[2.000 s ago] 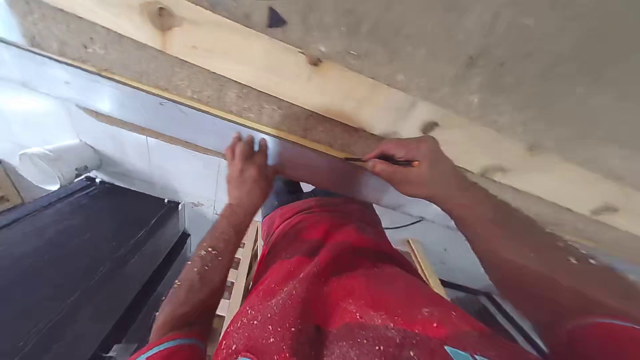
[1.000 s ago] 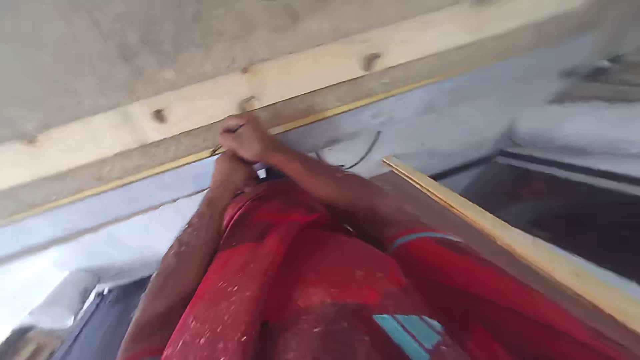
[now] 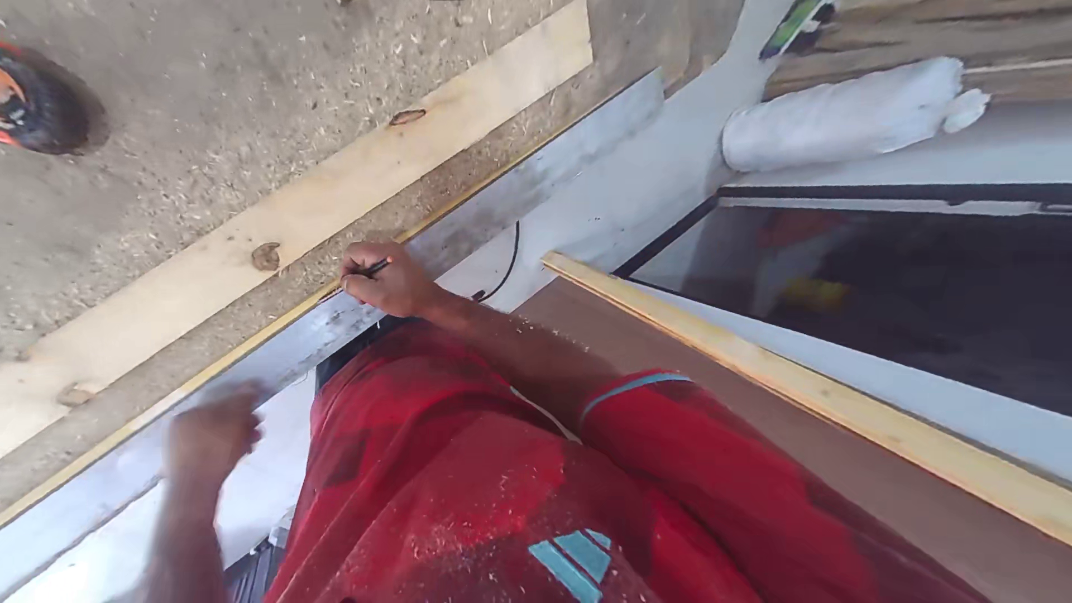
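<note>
A dark pencil or marker (image 3: 374, 266) is held in my right hand (image 3: 388, 276), its tip low by a thin yellow strip (image 3: 276, 325) along the bench's near edge. My left hand (image 3: 216, 429), blurred, hovers over or beside the pale edge board (image 3: 109, 477); whether it touches is unclear, and I see nothing held in it. Beyond the strip, a long pale wooden board (image 3: 335, 188) with dark knots lies on the dusty worktop (image 3: 226, 109), roughly parallel to the edge.
An orange and black tool, partly cut off, stands on the worktop (image 3: 42, 105) at upper left. A white wrapped roll (image 3: 846, 113) lies at upper right. Below it are a dark glossy panel (image 3: 879, 285) and a long wooden strip (image 3: 779, 377). A thin black cable (image 3: 512, 264) hangs near my right forearm.
My hands were together at the edge one second ago and are now apart, the left one farther left. The view has shifted, bringing the orange and black tool and the board's end into sight.
</note>
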